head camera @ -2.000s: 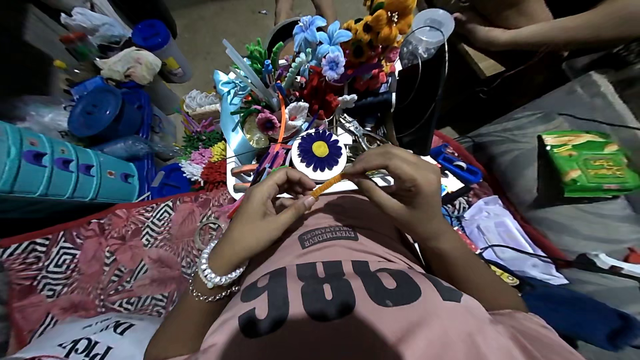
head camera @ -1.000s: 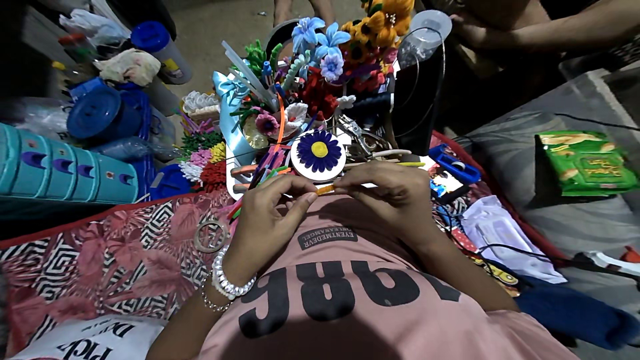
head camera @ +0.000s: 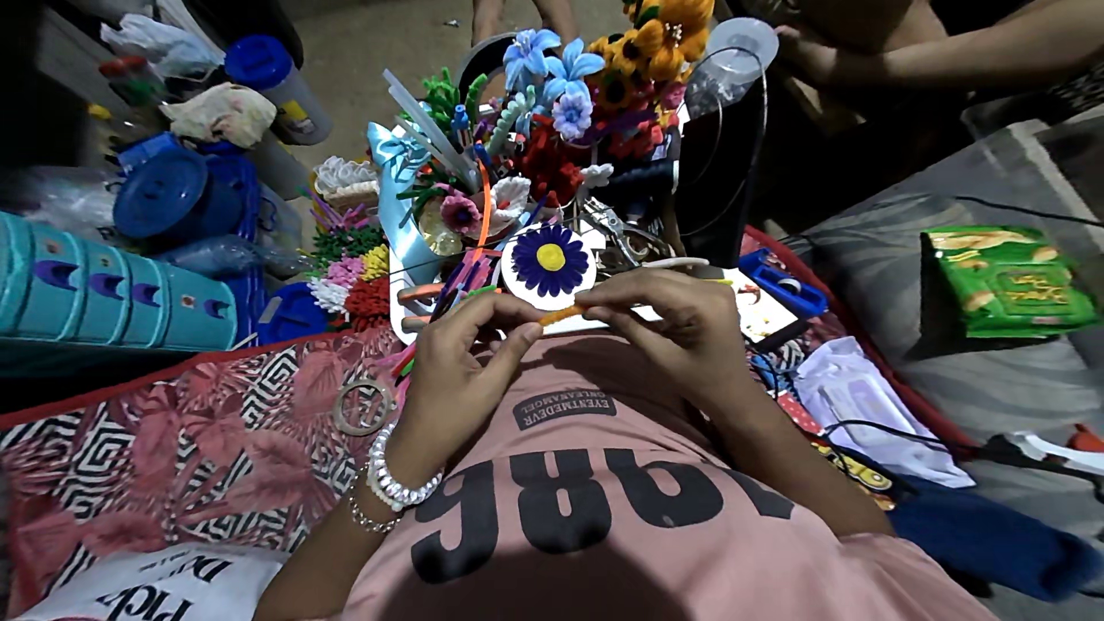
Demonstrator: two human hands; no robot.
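Observation:
My left hand [head camera: 470, 362] and my right hand [head camera: 673, 319] meet in front of my pink shirt, each pinching an end of a short orange fuzzy strip [head camera: 561, 316], which looks like pipe cleaner. Just beyond the fingers lies a round white disc with a dark purple flower [head camera: 549, 259] that has a yellow centre. Behind it, a white tray [head camera: 402, 285] holds pliers [head camera: 614, 226], purple and pink pipe cleaners [head camera: 470, 280] and glue sticks. Fuzzy blue flowers [head camera: 569, 73], orange flowers [head camera: 664, 39] and red flowers [head camera: 548, 164] stand at its far side.
Teal drawers [head camera: 112, 293] and a blue-lidded container [head camera: 276, 86] are at the left. A blue tape dispenser [head camera: 785, 285], a white plastic packet [head camera: 871, 405] and a green snack packet [head camera: 1009, 280] lie at the right. Another person's arm [head camera: 949, 65] is at the upper right.
The orange strip was longer and slanted between my hands two seconds ago, and was mostly covered by my fingers one second ago. My fingers have shifted slightly around it.

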